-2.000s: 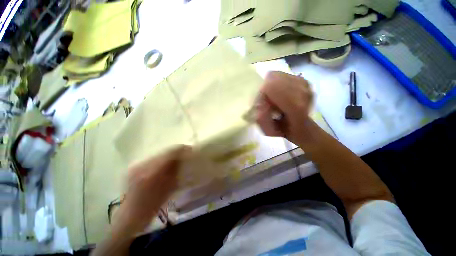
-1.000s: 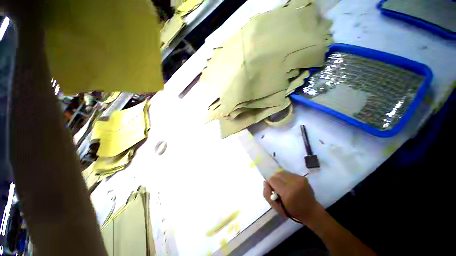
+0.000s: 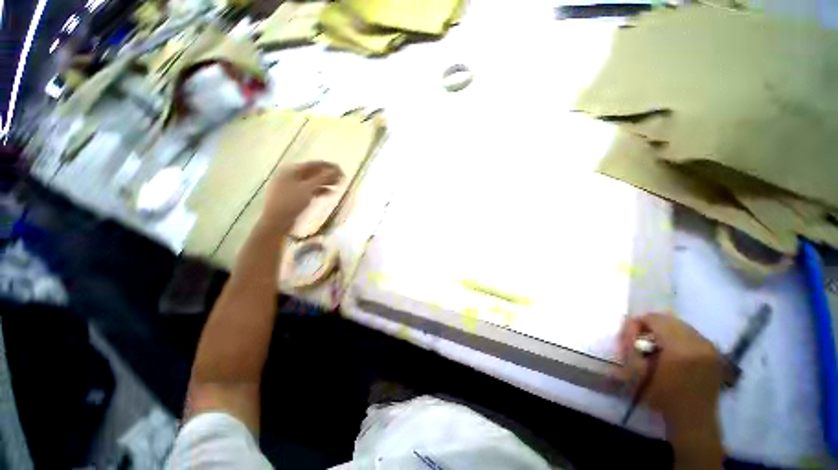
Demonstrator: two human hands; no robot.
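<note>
My left hand [image 3: 305, 190] is over the stacked olive panels [image 3: 248, 184] at the left, its fingers at the top panel; whether it grips it cannot be told. My right hand [image 3: 675, 358] is at the front right corner of the work board [image 3: 515, 347], closed around a tool [image 3: 646, 343] whose white rounded end shows, with a dark cord hanging down. The tool's tip is hidden. White paper [image 3: 515, 211] with yellow tape bits covers the board.
A tape roll [image 3: 311, 262] lies in front of the stack, another [image 3: 457, 78] at the back. Olive pieces [image 3: 735, 92], a blue tray edge [image 3: 818, 312] and a blurred hammer-like tool [image 3: 752, 332] are at the right. Yellow-backed panels [image 3: 395, 18] lie at the back.
The panel from the earliest frame is off the board. My left hand, raised with a yellow-backed panel one second ago, is now over the left stack. My right hand still holds the tool.
</note>
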